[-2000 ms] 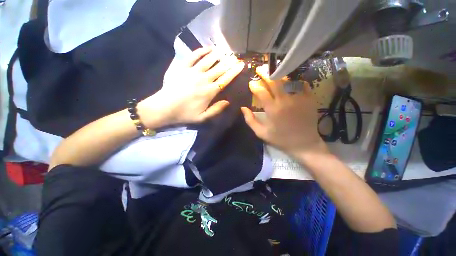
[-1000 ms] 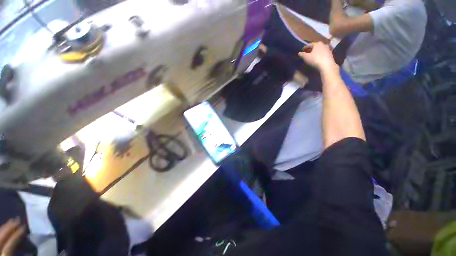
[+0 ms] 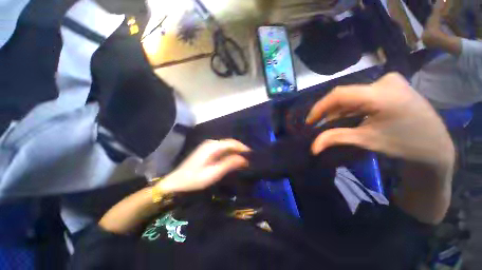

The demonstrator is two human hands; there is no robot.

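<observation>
A small dark cloth piece (image 3: 280, 155), blurred, spans between my hands above the blue basket. My left hand (image 3: 203, 166) pinches its left end. My right hand (image 3: 394, 124) has its thumb and fingers around its right end; the exact grip is blurred. A black garment panel (image 3: 132, 100) joined to light grey panels (image 3: 53, 150) with black stripes lies on the table at left, hanging over the front edge.
Black-handled shears (image 3: 228, 55) and a lit smartphone (image 3: 277, 60) lie on the pale table (image 3: 201, 89). Black cloth (image 3: 330, 45) lies right of the phone. A blue basket (image 3: 283, 195) is below. Another person's arm (image 3: 441, 34) shows at upper right.
The view has swung back left from the machine's right side. My right hand has come back from the far right with dark cloth; my left hand has moved in to meet it.
</observation>
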